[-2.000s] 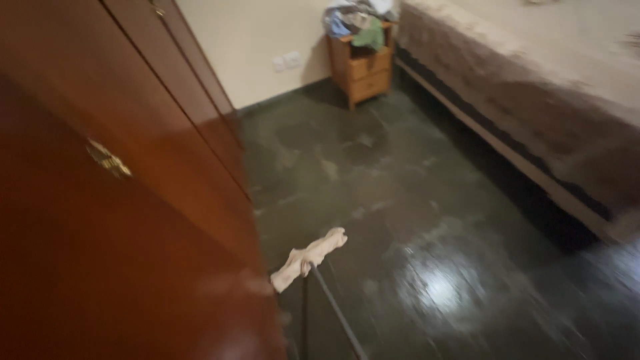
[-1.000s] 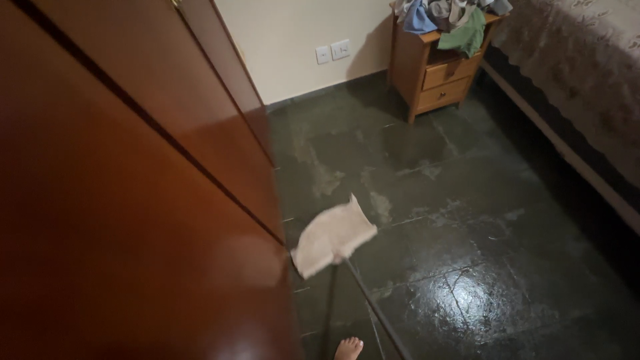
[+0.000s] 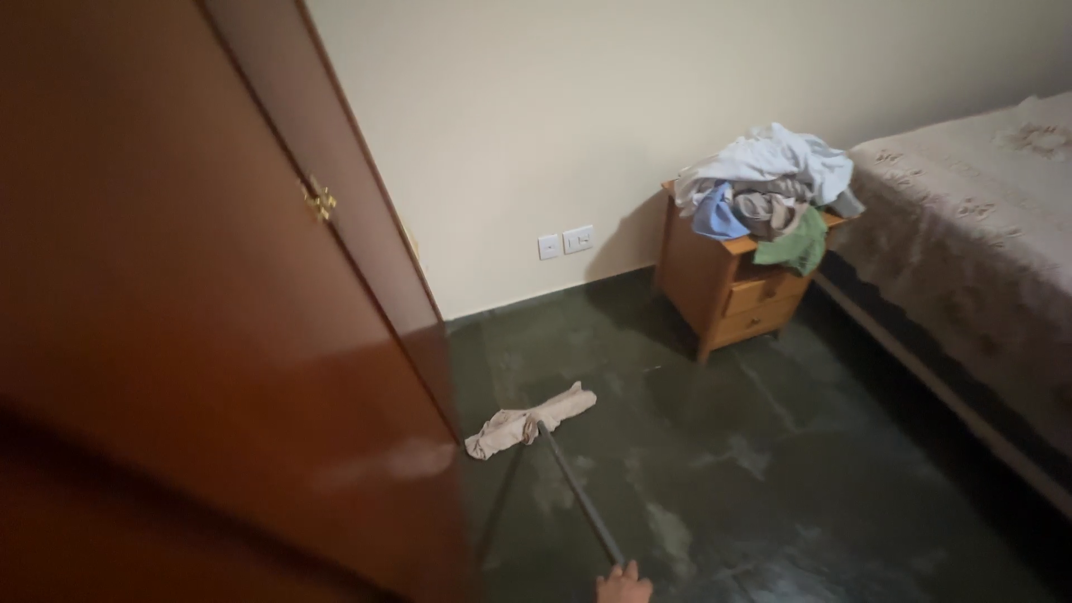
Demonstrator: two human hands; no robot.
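A beige cloth is draped around the head of a floor mop on the dark floor, its left end close to the wardrobe's base. The grey mop pole slants from the cloth down to the right. At the bottom edge my right hand appears closed around the pole; only its fingers and knuckles show, and the rest is cut off by the frame. My left hand is not in view.
Tall reddish-brown wardrobe doors with a brass handle line the left. A wooden nightstand bears a pile of crumpled cloths. On the right stands a bed with a patterned bedspread. Wall sockets are between them.
The cloth was spread and blurred one second ago; now it lies long and bunched around the mop head. A hand has come into view at the pole. The view has tilted up.
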